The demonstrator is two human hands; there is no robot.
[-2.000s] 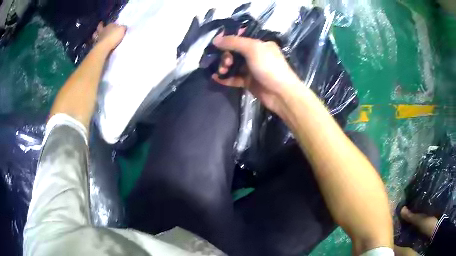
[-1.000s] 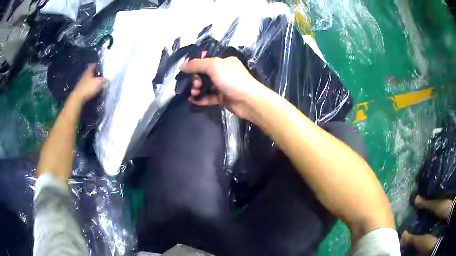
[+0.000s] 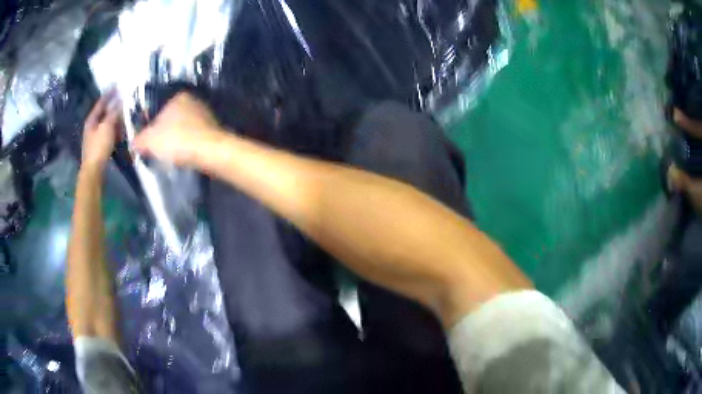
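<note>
A bagged white garment [image 3: 173, 35] lies at the upper left, its pale edge running down between my hands. My right hand [image 3: 175, 132] is closed at this edge, over the folded film; its fingertips are blurred. My left hand [image 3: 100, 131] is just left of the same edge, with its fingers up against the film; blur hides whether it grips. A bagged dark garment [image 3: 346, 58] under glossy film spreads across the top centre, beyond my knees.
Bagged dark garments [image 3: 173, 308] lie at the lower left, with more pale and dark bags at the upper left. The green floor [image 3: 531, 169] shows at the right. Another person's hand [image 3: 683, 181] is at the right edge, blurred. My dark trousers fill the centre.
My right hand has moved left, close to my left hand. The white garment is now narrower and farther left in view, and the dark bagged garment shows across the top. The hanger hook no longer shows.
</note>
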